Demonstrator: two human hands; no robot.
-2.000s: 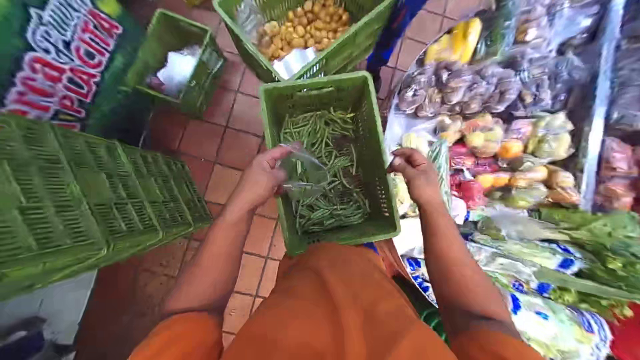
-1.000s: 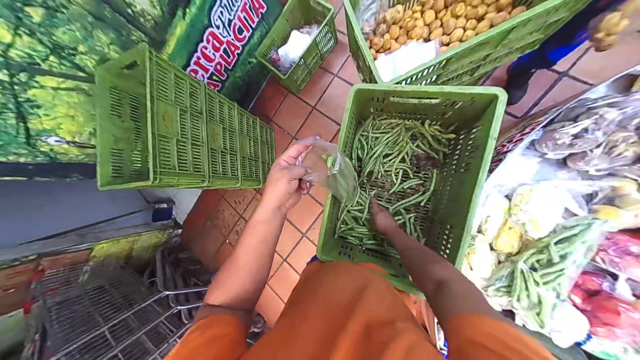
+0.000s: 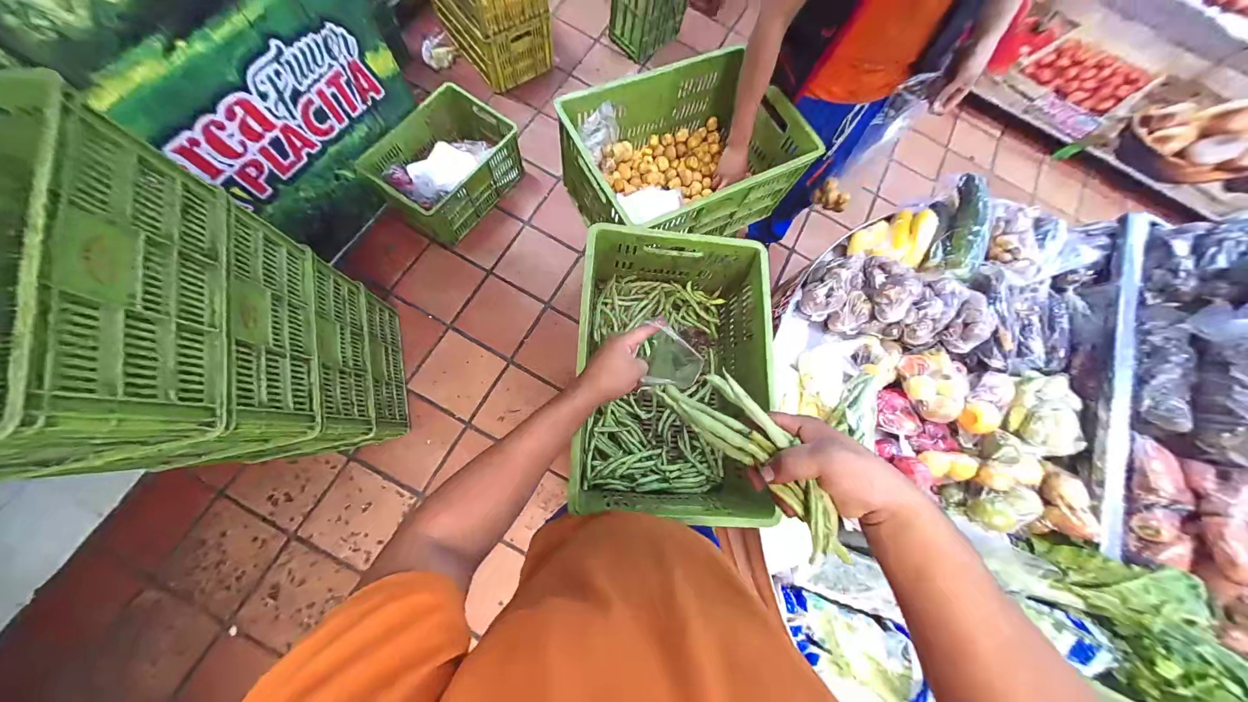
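Note:
My left hand (image 3: 616, 365) grips the edge of a clear plastic bag (image 3: 673, 357), held over a green plastic crate (image 3: 675, 248). Inside that crate lie loose green beans (image 3: 651, 450), in front of and behind the bag. A bunch of long green beans (image 3: 726, 427) is clasped in my right hand (image 3: 834, 463) at the crate's right side. The tips of the bunch point toward the bag and touch or nearly touch its lower edge; the far ends hang below my fingers.
Stacked green crates (image 3: 175, 283) stand left. Ahead, a co-worker's hand (image 3: 731, 164) reaches into a crate of small yellow-brown produce (image 3: 673, 161). A smaller crate (image 3: 450, 210) sits beside it. Bagged vegetables (image 3: 936, 390) cover the display at right, with leafy greens (image 3: 1150, 604) nearer.
My right hand was down among the beans a second ago; it is now raised at the crate's right side with a bunch. The co-worker's arm has come into view. The view has swung.

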